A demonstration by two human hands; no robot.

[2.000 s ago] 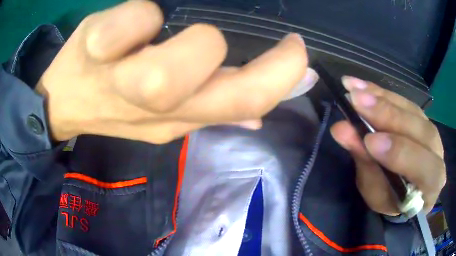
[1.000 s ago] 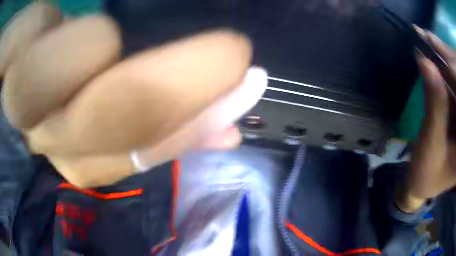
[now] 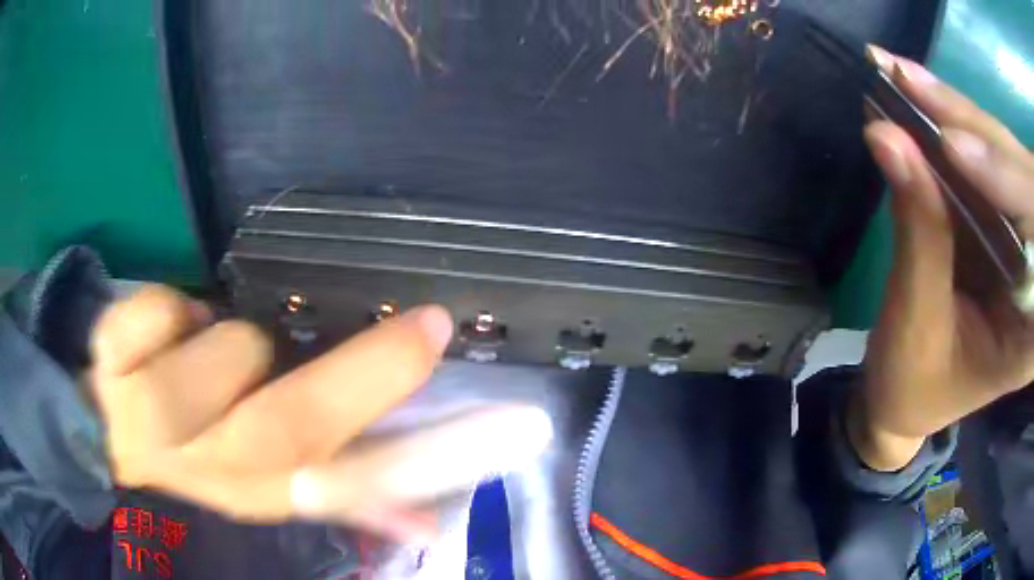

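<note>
The grey-brown fixture bar lies along the tray's near edge. Three nests at its left each show a copper coil, such as this one; the three at its right show no copper. My right hand is shut on dark tweezers, whose tips are beside a single loose coil ring, not touching it. My left hand, blurred, has its fingers apart, the index fingertip over the bar's front face near the third nest. One finger has a white covering. I see nothing held in it.
The black tray has a pile of copper coils at its far edge, with hair-thin leads fanned towards me. Another lead bundle lies left of it. Green mat shows at both sides. My jacket is below the bar.
My left hand has moved down, uncovering the whole row of nests. The view has shifted, so the coil pile now shows. The tweezers have gone from near the bar to beside the loose coils.
</note>
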